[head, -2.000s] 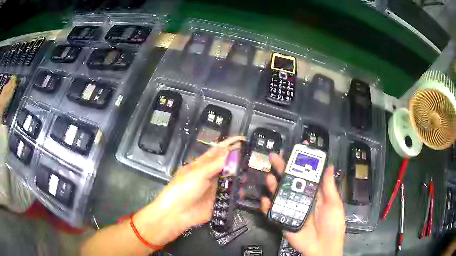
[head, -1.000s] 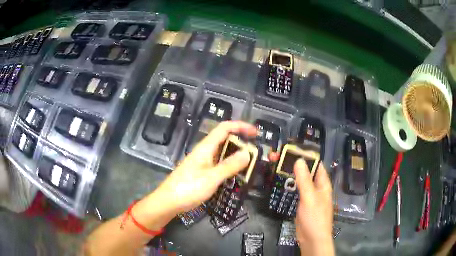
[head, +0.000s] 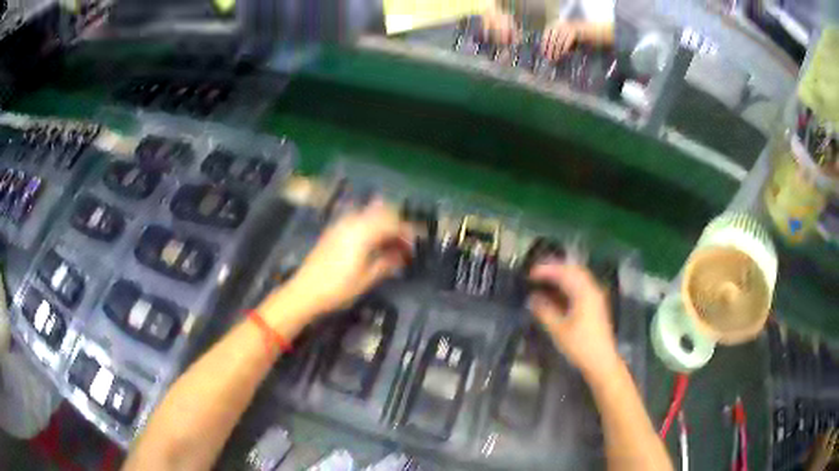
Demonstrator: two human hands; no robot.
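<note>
My left hand (head: 363, 250) is over the back row of the middle clear tray (head: 400, 366), with its fingertips beside a dark phone (head: 419, 230). Blur hides whether it grips the phone. My right hand (head: 575, 308) is over the same row further right, its fingers around a dark phone (head: 546, 253). Between the hands a gold-rimmed keypad phone (head: 476, 253) lies face-up in the tray. Phones lie face-down in the front row, one of them at the middle (head: 440, 382).
A filled tray of face-down phones (head: 170, 253) stands left. A green conveyor (head: 442, 138) runs behind, with another person's hands (head: 561, 39) beyond it. A fan (head: 731, 290), a pale ring (head: 681, 336) and red sticks (head: 676, 405) are right. Pale batteries (head: 331, 460) lie below the tray.
Both hands have moved from the tray's front edge to its back row, away from me. The two phones are no longer held up in front. The view has tilted up, showing more conveyor.
</note>
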